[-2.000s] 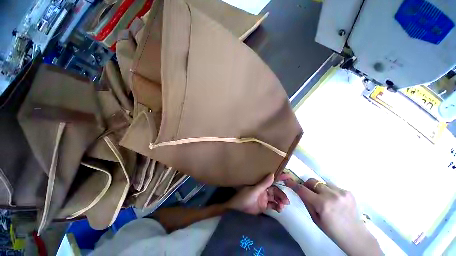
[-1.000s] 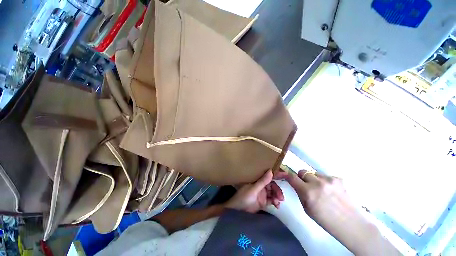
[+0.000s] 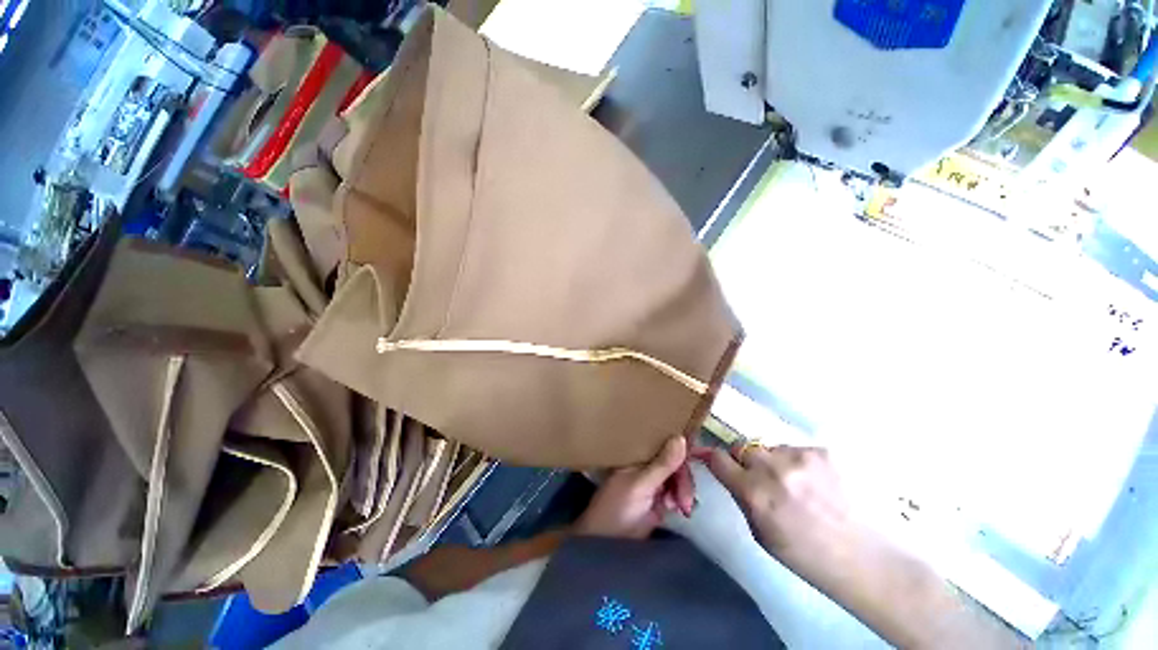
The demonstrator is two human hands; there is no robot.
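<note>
A large brown bag body (image 3: 572,241) stands in front of me, with a light-tan piping strip (image 3: 533,348) across its lower part. My left hand (image 3: 639,493) pinches its lower right corner, at the end of a darker brown edge (image 3: 715,387). My right hand (image 3: 777,493) is beside it, with curled fingers and the index fingertip at the same corner. A ring shows on a right finger. Whether the right hand holds a small tool is hidden.
Stacked brown bag pieces (image 3: 191,419) with tan edges heap at the left. A white machine head (image 3: 864,95) with a blue badge stands at the upper right, above a bright white template sheet (image 3: 940,343). Thread scraps (image 3: 1092,631) lie at the lower right.
The view has shifted, so the machine head appears further left and more of the white table shows. Both hands stay at the bag's corner; the left fingers are curled closer together.
</note>
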